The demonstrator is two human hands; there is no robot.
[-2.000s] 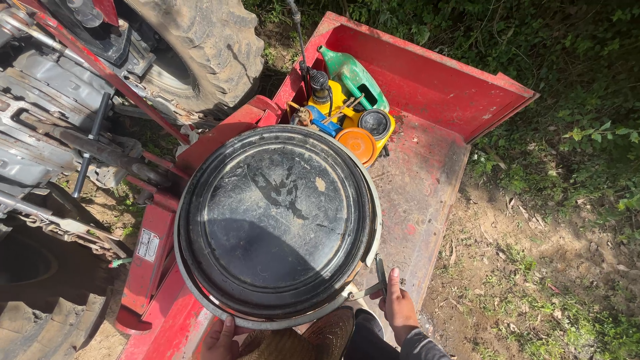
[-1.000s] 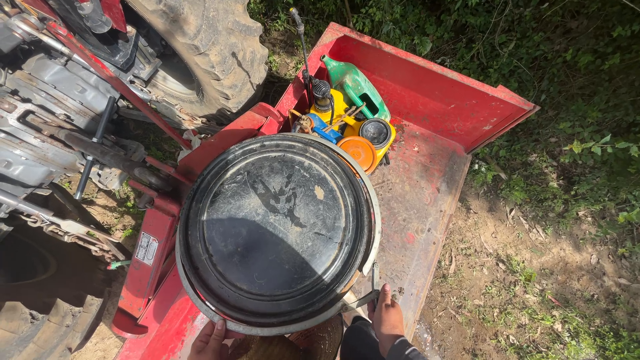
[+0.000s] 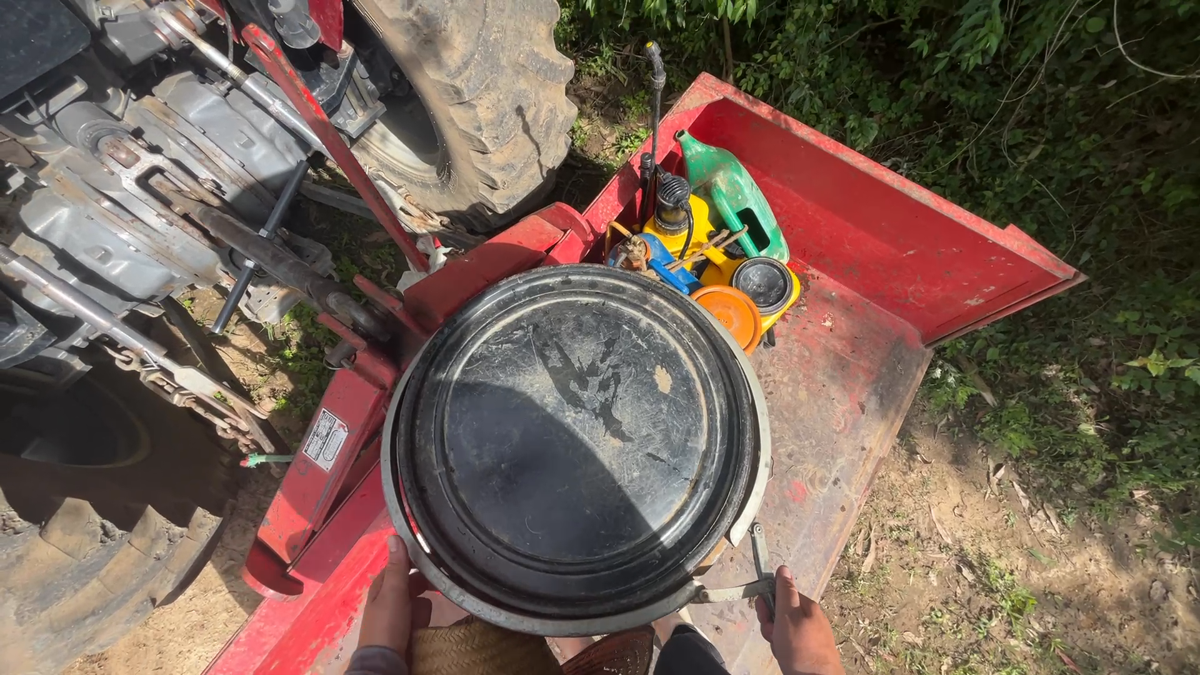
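A large black drum lid point(image 3: 572, 450) lies on top of a round drum, with a grey metal clamp ring point(image 3: 405, 511) around its rim. My left hand point(image 3: 389, 600) rests against the ring at the lower left, thumb up on its edge. At the lower right my right hand point(image 3: 797, 623) grips the ring's lever latch point(image 3: 764, 572), which stands out from the rim with its two arms apart. Most of the drum's body is hidden under the lid.
The drum stands in a red metal carrier box point(image 3: 825, 422) behind a tractor with a large tyre point(image 3: 487, 94). A green plastic jug point(image 3: 736, 197), a yellow sprayer point(image 3: 689, 230) and an orange cap point(image 3: 731, 314) sit in its far corner. Bushes grow beyond.
My right hand has moved left, closer to the drum, since two seconds ago, and the latch has moved with it. My left hand stays at the ring's lower left.
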